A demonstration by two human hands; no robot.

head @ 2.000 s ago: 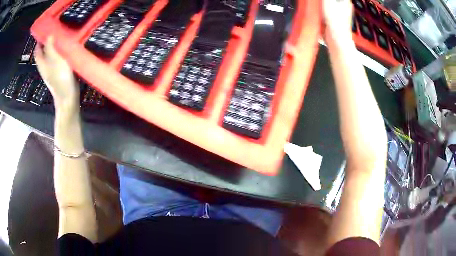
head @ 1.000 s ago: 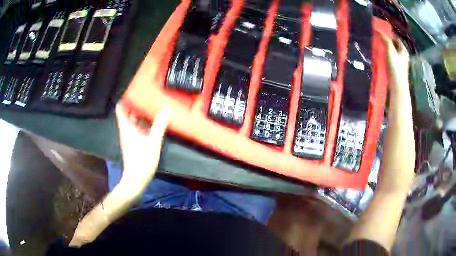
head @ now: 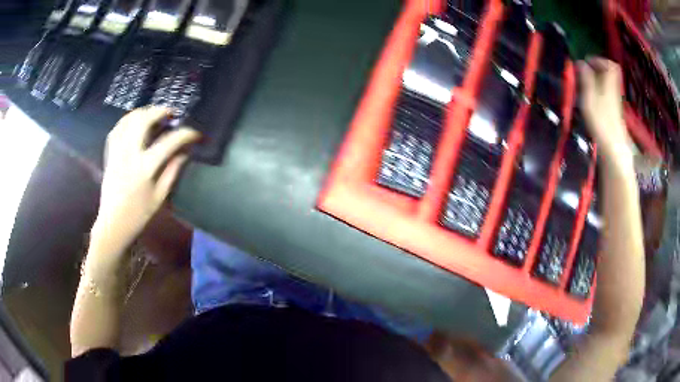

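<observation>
The red phone tray (head: 455,257) lies tilted across the worktop at the right. Open black flip phones (head: 406,149) sit in its slots, keypads toward me, with shiny dark pieces over their screens. My right hand (head: 602,93) is curled on the tray's right edge, its fingertips partly hidden. The black phone tray (head: 231,112) lies at the left with open phones and pale-rimmed pressing pieces (head: 209,31) on them. My left hand (head: 145,153) is at its near edge, thumb and forefinger bent with a gap between; whether it grips the edge is unclear.
Dark green worktop (head: 298,160) shows between the trays. Another red tray (head: 634,112) is at the far right. A white paper piece (head: 498,306) and clear plastic trays (head: 537,347) are at the lower right. The bench's near edge runs above my lap.
The red tray has come down to lie at the right, farther from the black tray. My left hand has let go of it and moved left to the black tray. My right hand stays on it.
</observation>
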